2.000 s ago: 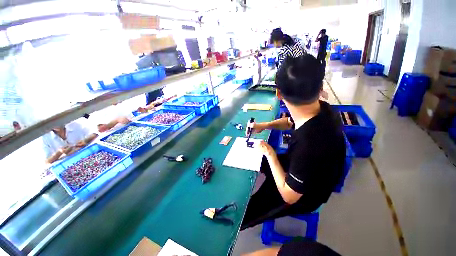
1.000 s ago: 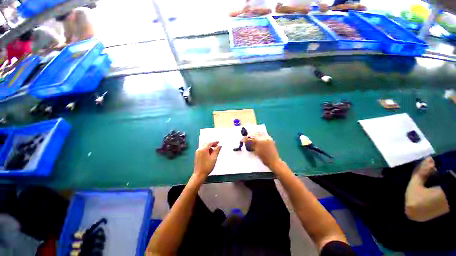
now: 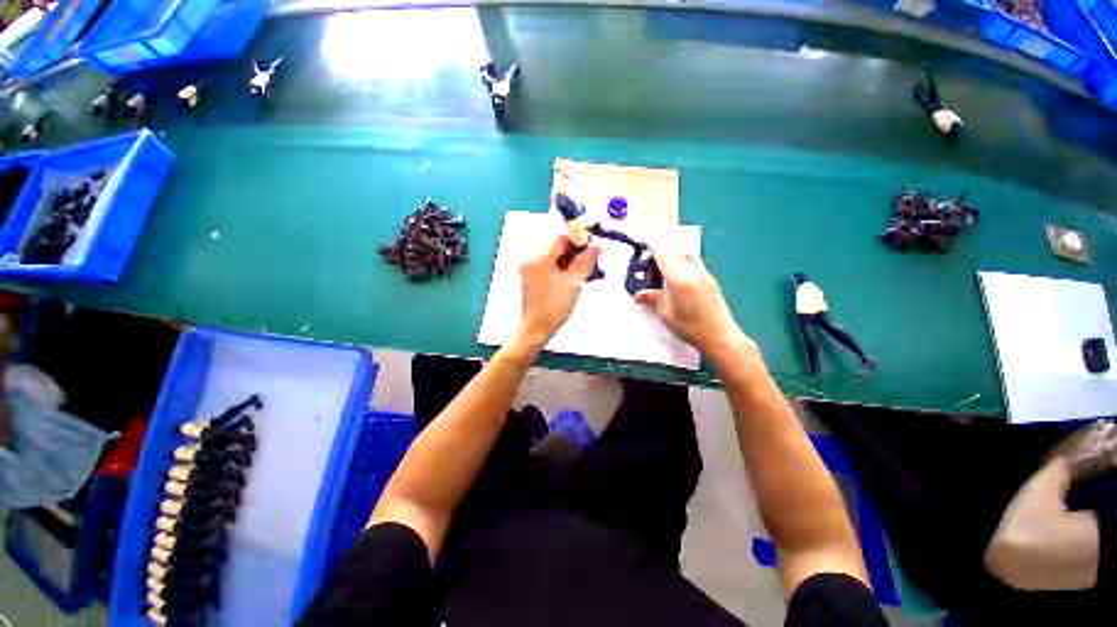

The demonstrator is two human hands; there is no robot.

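Note:
A black-and-beige figure (image 3: 576, 221) is held over the white paper (image 3: 527, 312). My left hand (image 3: 557, 284) grips its body, and its dark limb reaches right. My right hand (image 3: 688, 294) is at the end of that limb, fingers bent; whether they pinch the limb or a small part is unclear. The black pad (image 3: 639, 277) lies on the paper beside my right fingertips, partly covered. A small purple pot (image 3: 617, 207) is on the tan board (image 3: 649, 186) behind the paper. A heap of small dark parts (image 3: 426, 241) lies left of the paper.
A blue tray (image 3: 321, 423) at lower left holds rowed figures. A blue bin (image 3: 123, 233) is at far left. Another figure (image 3: 811, 300) lies right of the paper. A neighbour's hand (image 3: 1078, 453) is at far right by another paper (image 3: 1041, 331). Figures lie on the belt.
The view has turned from the neighbour down to the bench and shifted lower. The figure is lifted, with my left hand now on its body; my right hand has moved to the limb end.

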